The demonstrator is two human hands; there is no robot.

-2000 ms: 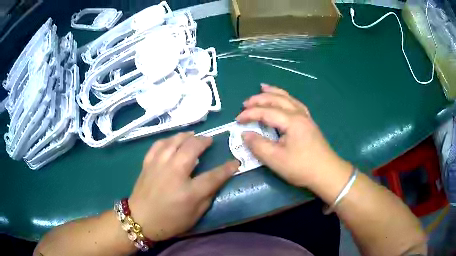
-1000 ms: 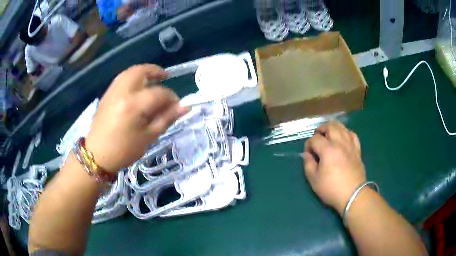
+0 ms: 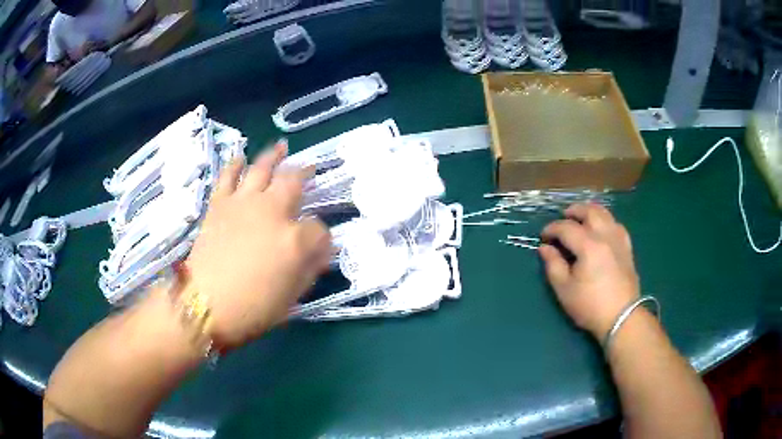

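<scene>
White plastic frames (image 3: 399, 193) lie overlapping in the middle, their discs to the right. My left hand (image 3: 257, 249) is over their left part, fingers apart and slightly blurred; its palm side is hidden, and no held thing shows. My right hand (image 3: 592, 261) is low over the bench at the thin pins, fingertips at the ends of a few short silvery pins (image 3: 521, 242); whether it grips them is unclear. More thin pins (image 3: 549, 200) lie loose along the front of the open brown carton (image 3: 570, 176).
A stack of frames (image 3: 163, 193) stands at left. A single frame (image 3: 330, 101) lies on the far belt. More frames lie at far left and far back. A white cord (image 3: 739, 189) and plastic bag (image 3: 766, 141) are at right. A person (image 3: 94, 34) sits at the upper left.
The frame worked by both hands earlier is gone from the near edge. A frame near my left hand a second ago now lies on the far belt. My left hand has come down; my right hand stays by the pins.
</scene>
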